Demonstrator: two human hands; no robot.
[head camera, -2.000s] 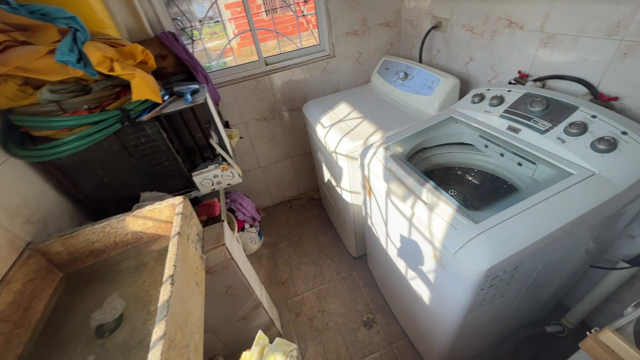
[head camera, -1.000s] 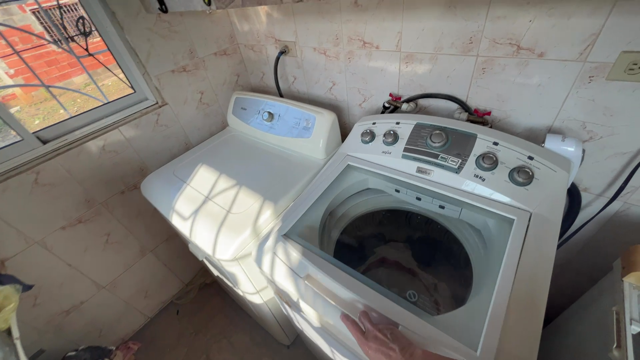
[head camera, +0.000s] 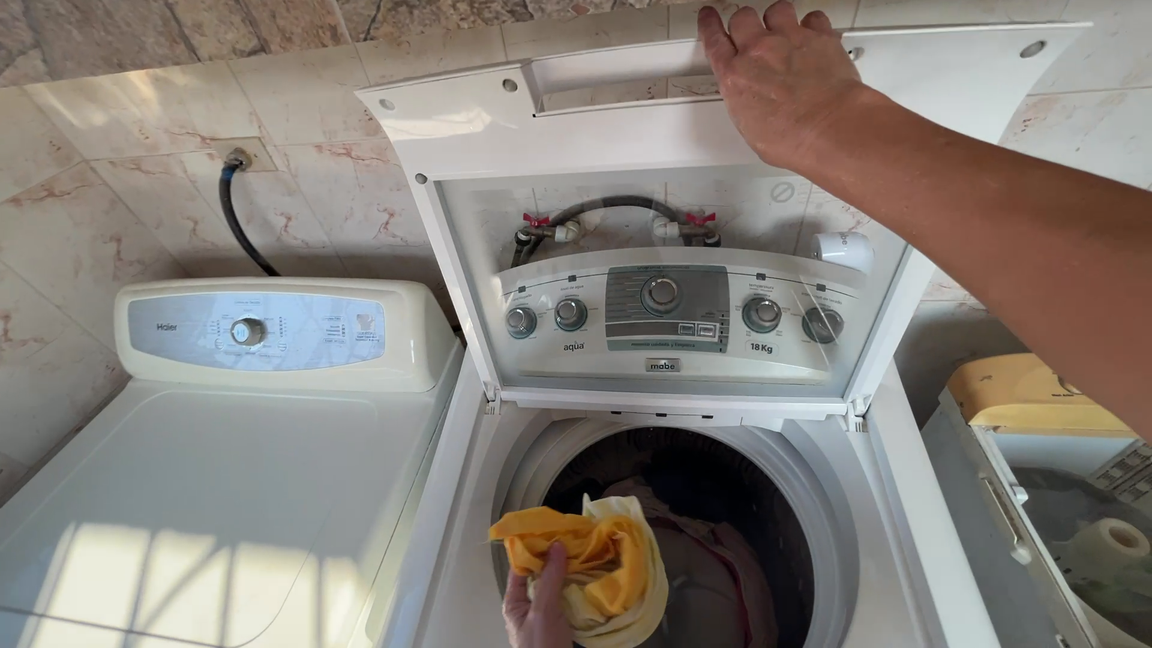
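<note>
My right hand (head camera: 783, 81) grips the upper edge of the raised washing machine lid (head camera: 621, 135), a white frame with a clear window. Through that window the control panel (head camera: 666, 315) shows with its knobs. Low in the view, my left hand (head camera: 540, 603) holds a bunched yellow and cream cloth (head camera: 594, 567) over the round opening of the top-loading washer. Inside the dark drum (head camera: 792, 540) lies some greyish-pink fabric (head camera: 729, 558).
A white Haier machine (head camera: 225, 468) stands close on the left, its top lid down. Black hoses with red-handled valves (head camera: 616, 205) run along the tiled wall (head camera: 342, 198) behind. On the right is a cabinet or appliance with a yellow top (head camera: 1035, 396).
The washer lid, down one second ago with a hand on its front edge, is now raised and held by my right hand. My left hand with the yellow cloth has come into view.
</note>
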